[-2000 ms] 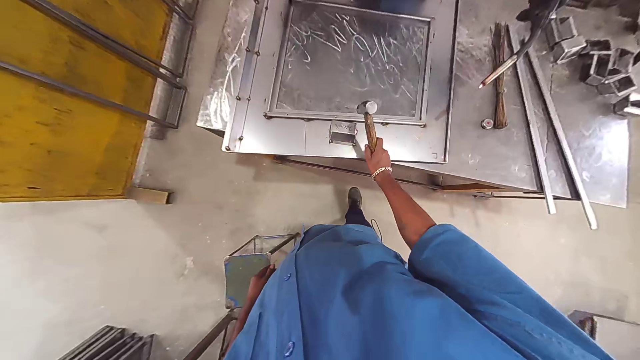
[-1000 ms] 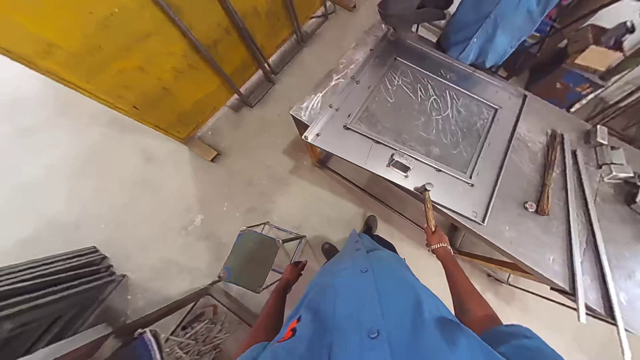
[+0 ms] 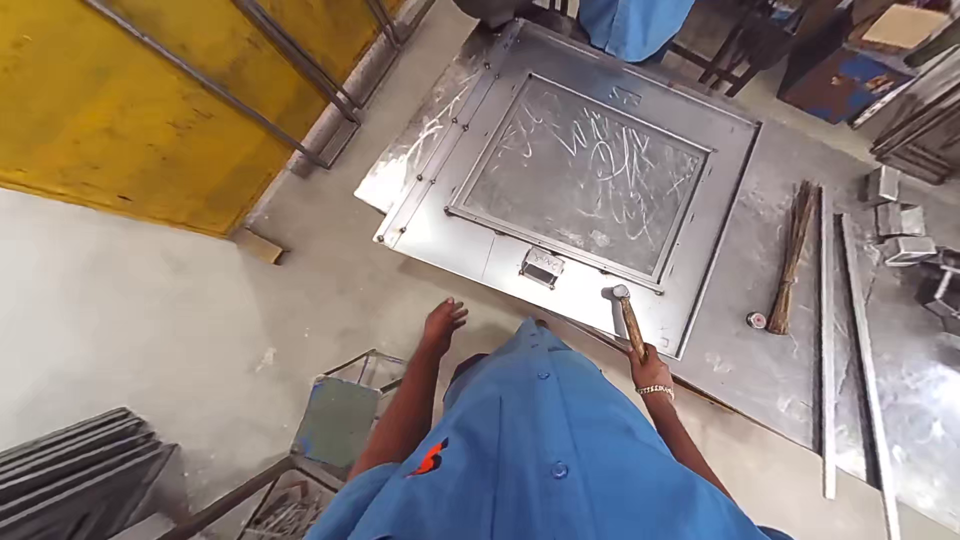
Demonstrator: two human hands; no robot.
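Observation:
My right hand [image 3: 651,371] grips the wooden handle of a hammer [image 3: 631,322], whose metal head is over the near right part of a sheet-metal panel [image 3: 442,244]. The panel lies on a metal worktable [image 3: 750,382] and carries a raised rectangular frame with chalk scribbles inside. A small metal box piece [image 3: 541,268] sits on the panel, left of the hammer. My left hand [image 3: 445,324] is in the air short of the table edge, fingers apart, holding nothing.
A hand broom [image 3: 791,270], a small round tin [image 3: 756,320] and two metal bars [image 3: 827,337] lie to the right. Metal brackets [image 3: 900,219] are beyond them. A green-topped stool [image 3: 337,420] stands at lower left. Another person in blue [image 3: 634,26] is across the table.
My left hand has come forward from beside the stool toward the table. The hammer stays in my right hand near the panel's near edge. The view has swung about.

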